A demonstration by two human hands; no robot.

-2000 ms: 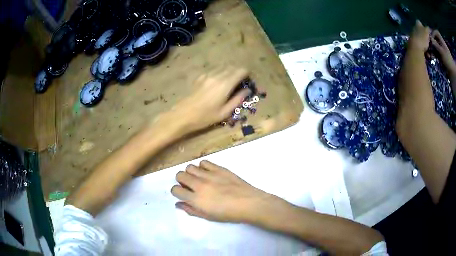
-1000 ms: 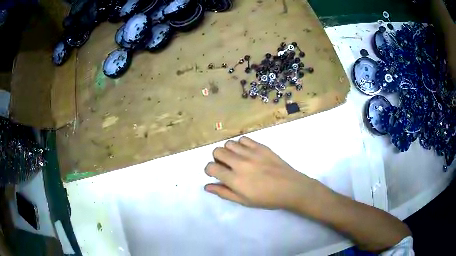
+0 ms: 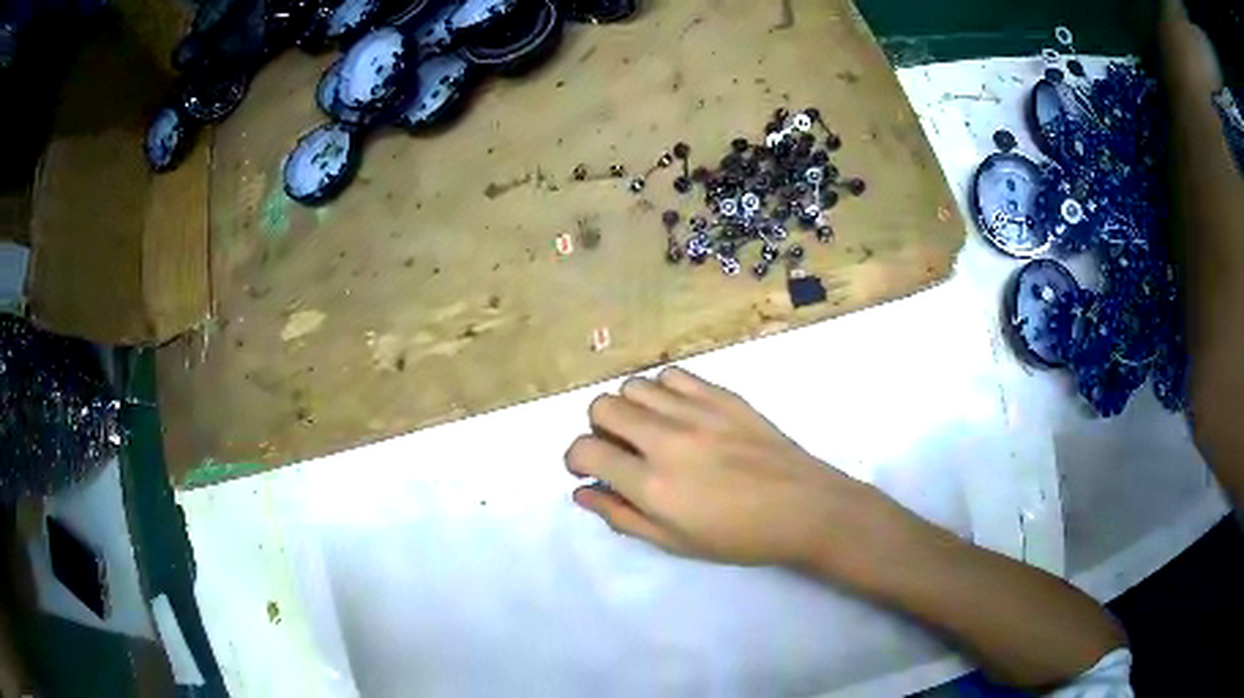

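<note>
My right hand (image 3: 696,464) rests palm down on the white sheet (image 3: 491,586), by the brown board's front edge. Its fingers are curled and the thumb is a little apart. No held thing shows, but the underside is hidden. My left hand is out of the picture. A loose pile of small dark fittings (image 3: 764,191), some with silver or white rings, lies on the brown board (image 3: 450,273). Several round housings with pale faces (image 3: 322,162) lie overlapped at the board's far left.
A small dark square (image 3: 808,291) and two tiny white-and-red pieces (image 3: 565,244) lie on the board. A cardboard flap (image 3: 123,259) stands left, near a shiny dark bundle (image 3: 55,409). At right are housings (image 3: 1011,202), a blue-dark heap (image 3: 1126,246) and another person's arm (image 3: 1207,273).
My left hand was over the fittings and has left the picture. My right hand stays on the sheet. The view has shifted, and the other person's arm has moved at the right edge.
</note>
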